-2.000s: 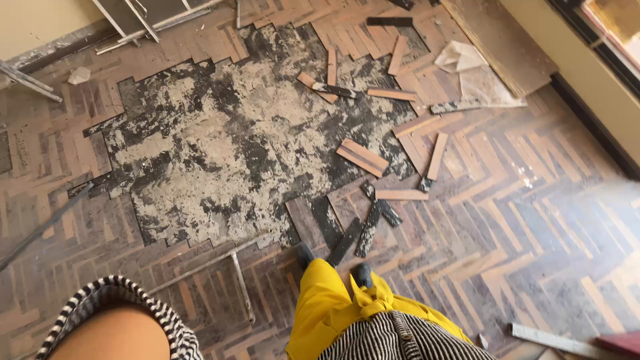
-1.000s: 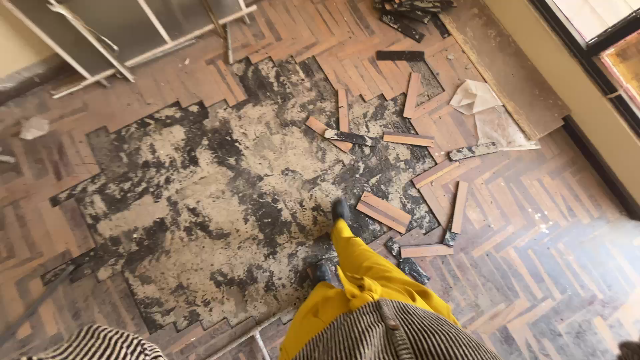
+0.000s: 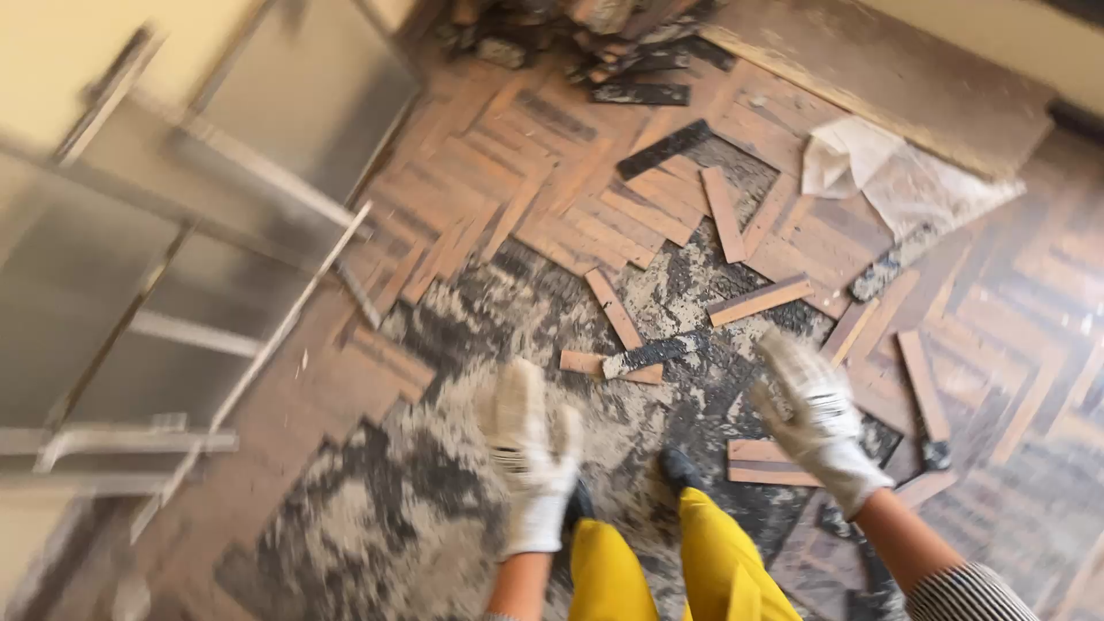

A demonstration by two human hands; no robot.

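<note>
My left hand point(image 3: 528, 453), in a white work glove, hangs over the bare, tar-marked subfloor point(image 3: 431, 517) with nothing in it and its thumb apart from the fingers. My right hand point(image 3: 809, 414), gloved alike, is also empty, its fingers forward, above and beside a wooden parquet block point(image 3: 763, 466). Between and beyond the hands, a tar-coated block point(image 3: 651, 354) lies across a bare-wood block point(image 3: 582, 362). Another loose block point(image 3: 759, 299) lies just beyond my right hand. Both hands are somewhat blurred.
Herringbone parquet point(image 3: 535, 181) surrounds the stripped patch. A metal frame point(image 3: 285, 328) stands at the left. A heap of tarred blocks point(image 3: 638, 60) lies at the far side, a crumpled plastic sheet point(image 3: 914, 181) at the right. My feet point(image 3: 681, 468) are on the bare subfloor.
Both gloved hands have come into view over the stripped patch; neither glove showed before. My feet have moved from the patch's near edge onto it. The view has shifted toward the metal frame and block heap.
</note>
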